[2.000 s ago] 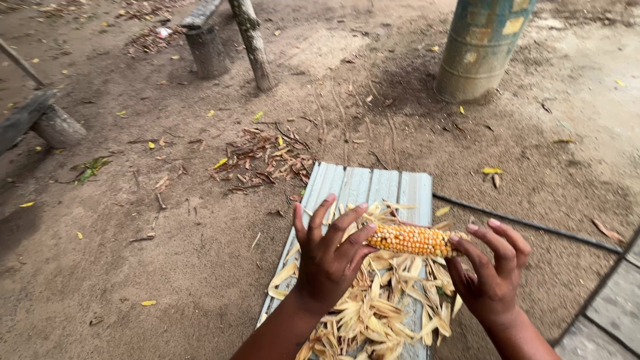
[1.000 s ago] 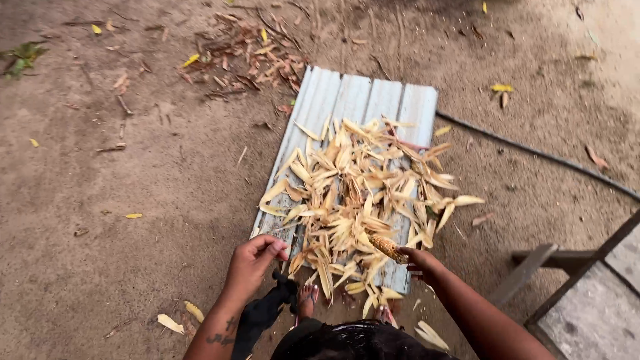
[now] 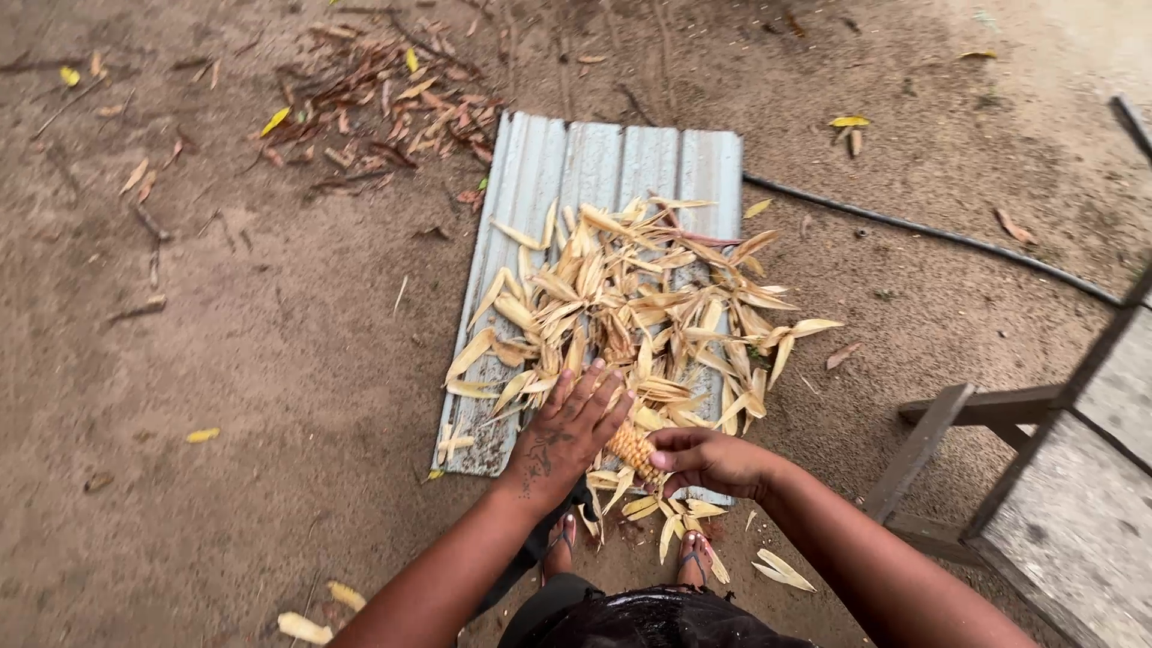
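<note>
An ear of dried yellow corn (image 3: 634,450) is in my right hand (image 3: 711,461), its lower end between the thumb and fingers. My left hand (image 3: 569,432) lies over the upper left side of the ear, back of the hand up and fingers stretched out; whether its palm grips the ear is hidden. Beneath and beyond both hands, a heap of dry corn husks (image 3: 621,315) spreads over a corrugated metal sheet (image 3: 531,180) on the ground.
At the right stands a wooden table or bench (image 3: 1071,540) with slanted legs. A black hose (image 3: 936,229) runs from the sheet towards it. Dry leaves and twigs (image 3: 387,108) lie beyond the sheet at the left. My sandalled feet (image 3: 693,558) are just below the sheet.
The hands were apart a second ago, with the ear in the right hand; now the left hand is at the ear too. Two seconds ago both hands held the ear by its ends. The view has tilted down.
</note>
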